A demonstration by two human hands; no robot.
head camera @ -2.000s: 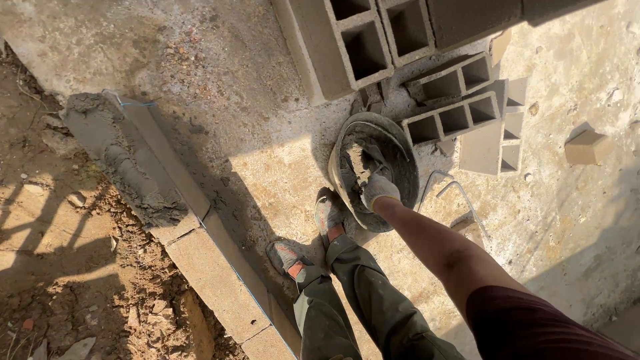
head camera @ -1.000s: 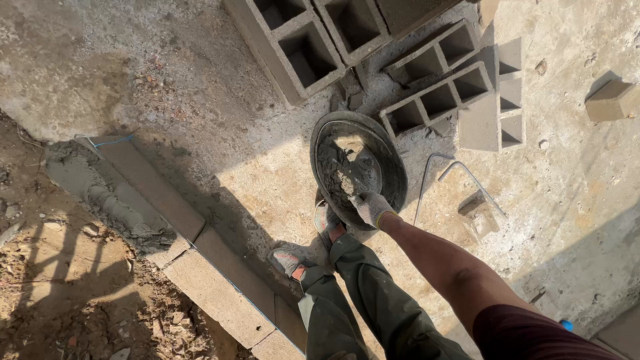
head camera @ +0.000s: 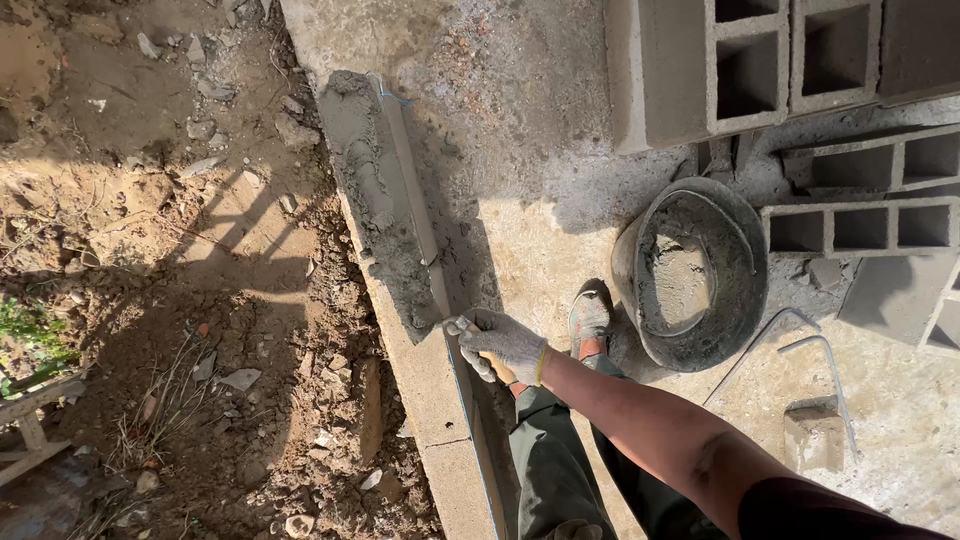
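My right hand [head camera: 499, 346], in a pale knit glove, grips the wooden handle [head camera: 493, 361] of a trowel over the edge of a low block wall [head camera: 431, 382]. Its blade is hard to tell from the grey wet mortar [head camera: 379, 202] spread along the wall's top, just beyond my fingers. A blue string [head camera: 469, 420] runs along the wall's edge. To the right stands a black rubber bucket [head camera: 694, 337] with mortar [head camera: 675, 281] inside. At the bottom edge, a small shaded shape [head camera: 574, 531] may be my left hand; its hold cannot be made out.
Hollow concrete blocks [head camera: 675, 75] stand at the upper right, with more blocks [head camera: 862, 229] beside the bucket. Bent metal rods [head camera: 829, 367] lie near a small block [head camera: 814, 435]. My shoe [head camera: 590, 315] is between wall and bucket. Rough soil with stones [head camera: 247, 330] borders the wall's left side.
My right hand was at the bucket in both earlier frames; it is now at the wall, gripping the trowel. The view has shifted towards the wall.
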